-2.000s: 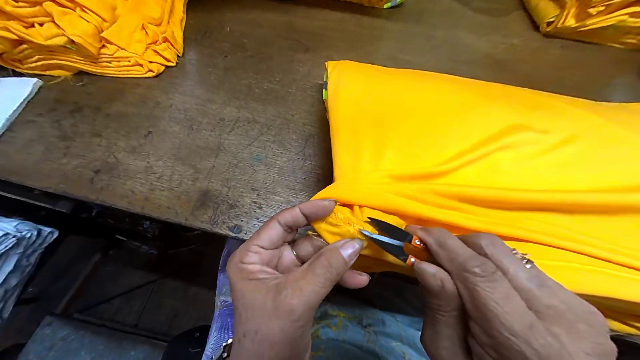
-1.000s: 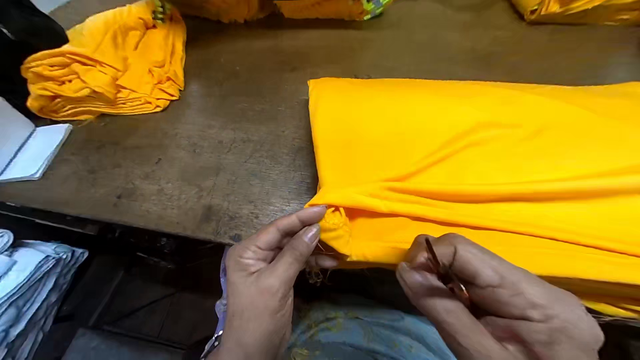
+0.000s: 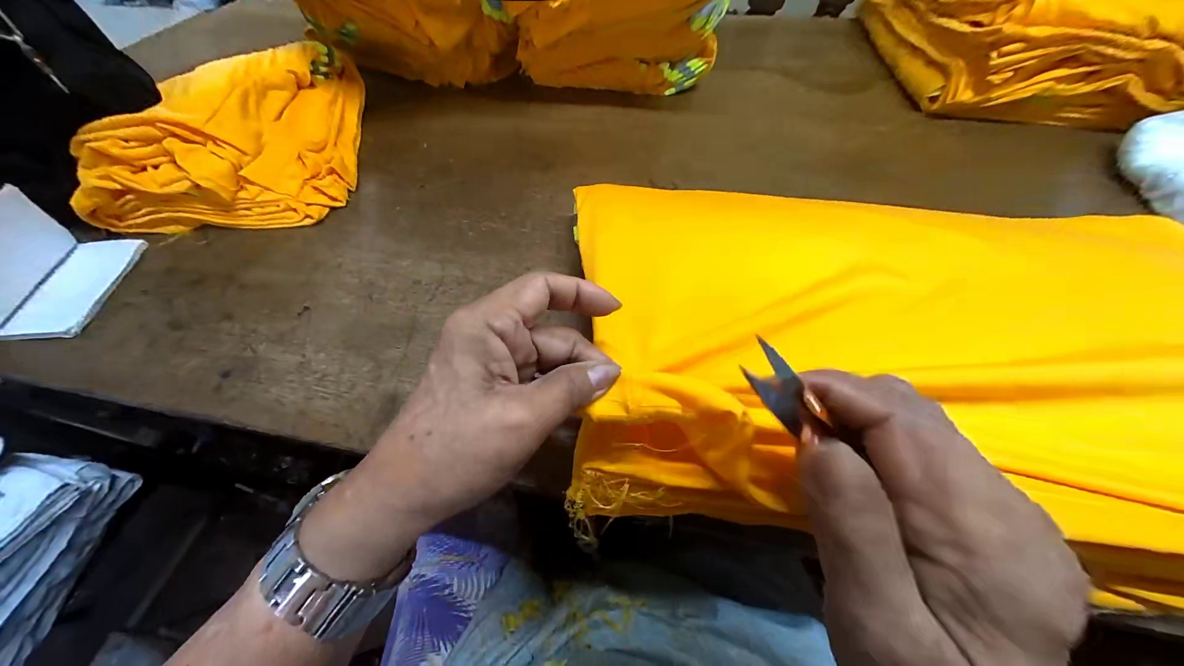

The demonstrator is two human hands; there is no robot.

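Observation:
A stack of folded yellow-orange fabric [image 3: 879, 287] lies along the front edge of the wooden table, with loose threads hanging from its lower left corner. My left hand [image 3: 527, 379] is at the stack's left end, thumb and middle finger against the cloth and index finger raised; whether it pinches the fabric I cannot tell. My right hand [image 3: 934, 527] grips small thread snips [image 3: 782, 393] with orange handles, over the front part of the stack. Their dark blades are apart and point up and left, with no cloth between them.
A crumpled yellow-orange cloth pile [image 3: 240, 139] lies at the left beside a black item [image 3: 65, 102] and an open white notebook [image 3: 74, 287]. More bundles [image 3: 610, 46] and a folded stack [image 3: 1027, 65] are at the back. Pale folded cloth [image 3: 55, 536] is below the table edge.
The snips were at a gathered bit of cloth by my left fingers two seconds ago; now they are off to its right. My left index finger has lifted away from the thumb. The view has shifted.

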